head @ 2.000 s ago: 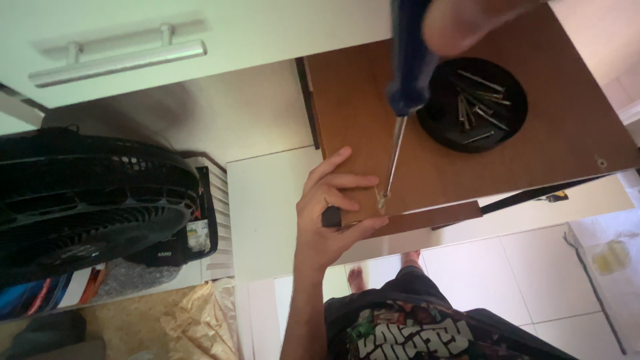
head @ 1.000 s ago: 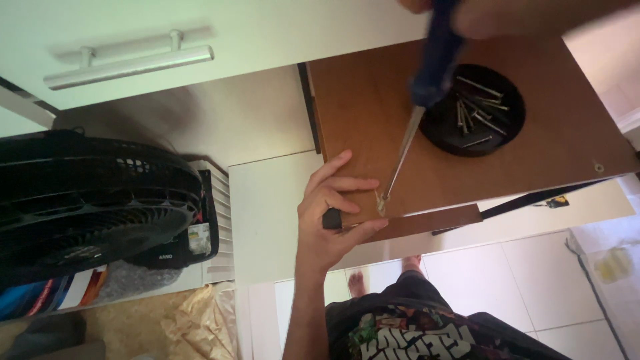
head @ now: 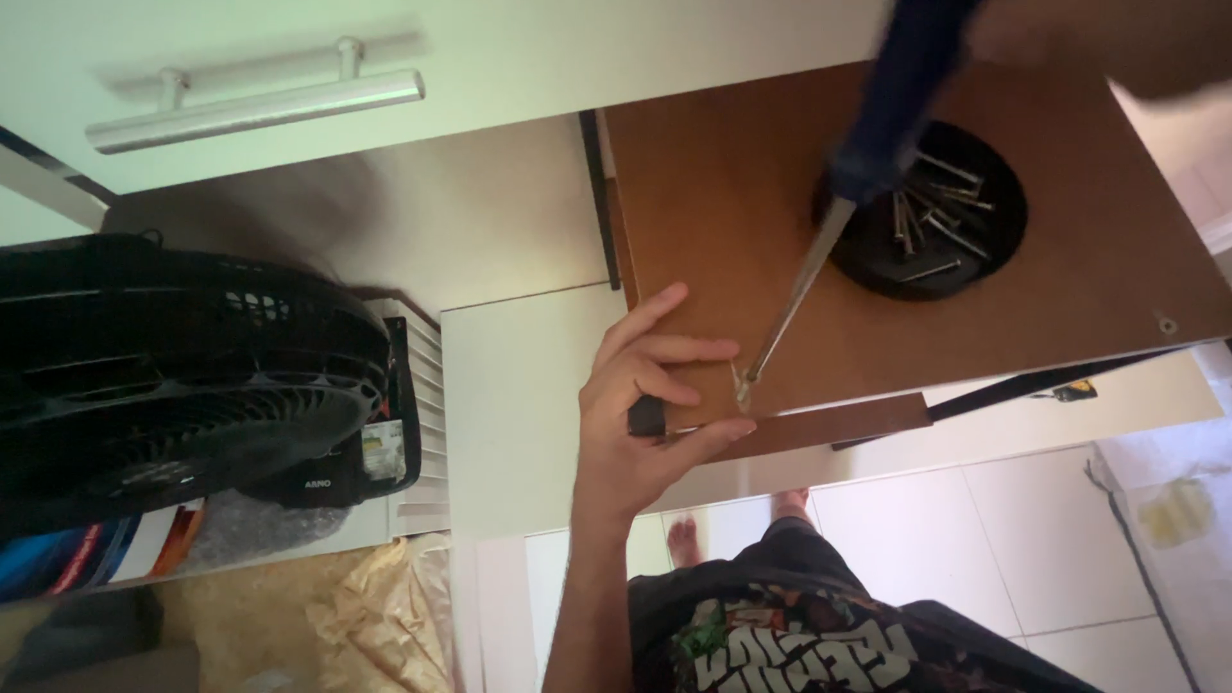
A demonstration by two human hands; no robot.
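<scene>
My right hand (head: 1088,43), blurred at the top right, grips the blue handle of a screwdriver (head: 804,279). The shaft slants down to the left, and its tip meets a small screw (head: 744,383) near the front left corner of a brown wooden panel (head: 1039,332). Around that corner my left hand (head: 645,404) is spread, wearing a black ring, its fingertips on the panel and its thumb at the front edge. Several loose screws (head: 929,217) lie in a round black dish (head: 1001,231) behind the screwdriver. Another screw head (head: 1167,326) is set in the panel's right corner.
A white drawer front with a metal bar handle (head: 255,111) spans the upper left. A black fan (head: 192,375) stands at the left, beside a white slatted basket (head: 422,423). Crumpled brown paper (head: 375,616) lies below. White floor tiles (head: 924,539) and my feet show under the panel.
The right hand and screwdriver handle have shifted and tilted to the right, while the tip stays at the same corner. My left hand has kept its place.
</scene>
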